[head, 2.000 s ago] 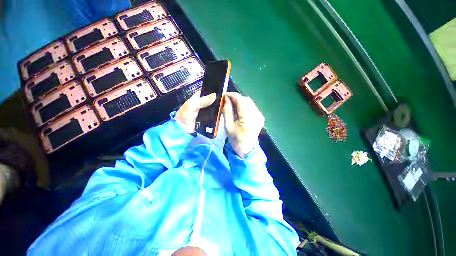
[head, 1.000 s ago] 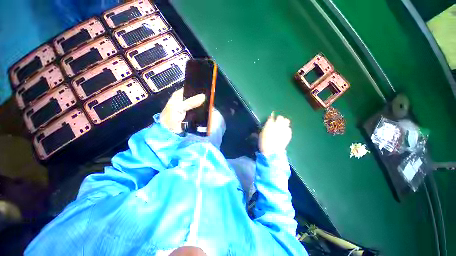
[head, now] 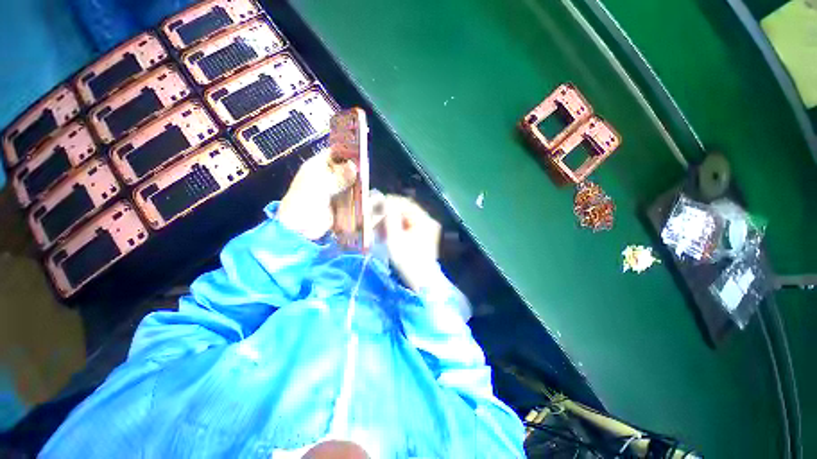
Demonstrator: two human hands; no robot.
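Note:
My left hand (head: pixel 309 195) holds a partly assembled phone (head: pixel 350 134) upright in front of my chest. The phone is tilted, so its coppery face or edge shows and the black face is hidden. My right hand (head: pixel 408 235) is blurred, at the phone's right edge near its lower half. Its fingers are bent; whether they hold a small part cannot be told.
A black tray of rose-gold housings (head: pixel 164 142) lies at the left. On the green bench (head: pixel 448 54) are stacked housings (head: pixel 573 152), a copper-coloured parts pile (head: pixel 594 206), a white parts pile (head: pixel 638 259), and clear bags (head: pixel 691 229) on a dark mat with a grey-green disc (head: pixel 714 174).
My right hand went out over the bench edge one second ago and is now back beside the phone. The phone has turned from its black face to its coppery side. The view has shifted slightly.

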